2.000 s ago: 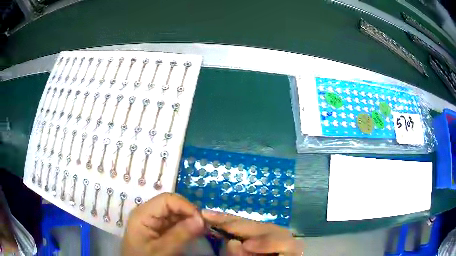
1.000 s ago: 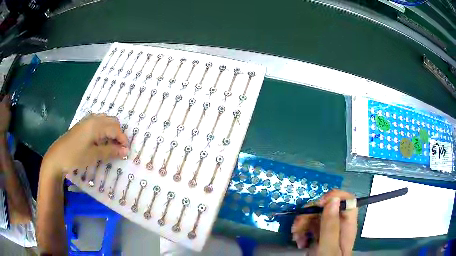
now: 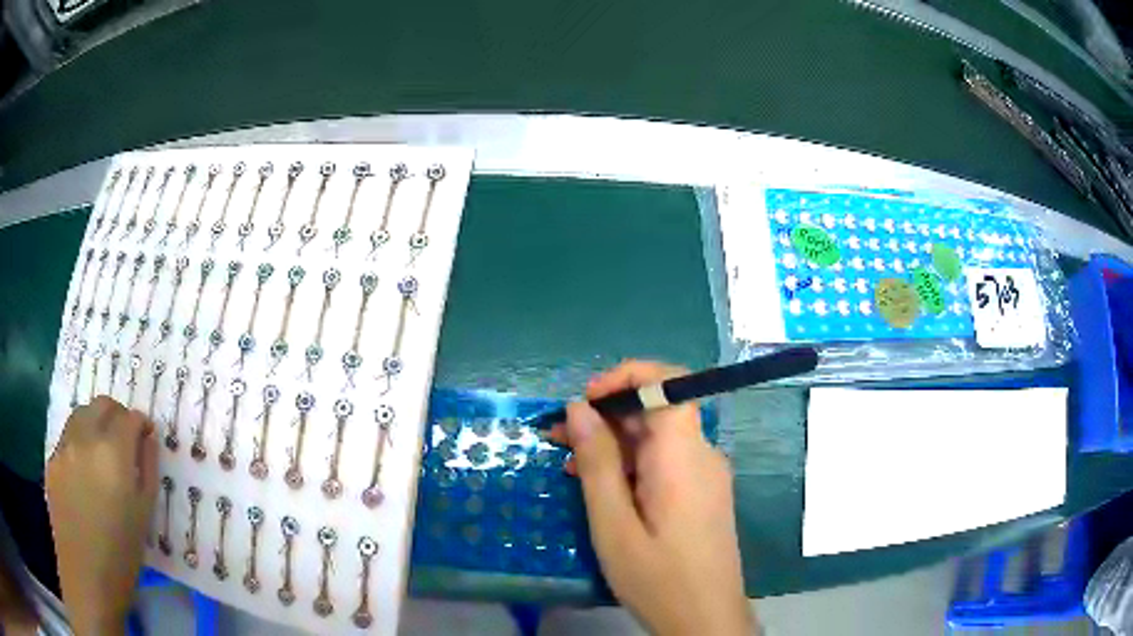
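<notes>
My right hand (image 3: 652, 478) holds slim black tweezers (image 3: 733, 377) with a pale band, like a pen. Their tip is at the upper right part of the dark blue die-cut sheet (image 3: 491, 528), which bears rows of round pieces. My left hand (image 3: 100, 497) is over the lower left of the white foam board (image 3: 423, 298); its fingertips are bent down onto the board, and what is between them cannot be told. Rows of wired components (image 3: 375, 454) with round heads at both ends lie on the board.
A clear bag (image 3: 746, 354) with a light blue dotted sheet (image 3: 857, 224), green and brownish labels and a white number label (image 3: 1004, 307) lies at upper right. Below it is a blank white card (image 3: 934, 470). A blue bin (image 3: 1106, 360) stands at the right edge. Dark strips (image 3: 1037, 131) lie on the belt.
Since one second ago the view has shifted, so the board appears further left. The tweezers' tip has moved from the sheet's lower part to its upper right. My left hand stays over the board's left part.
</notes>
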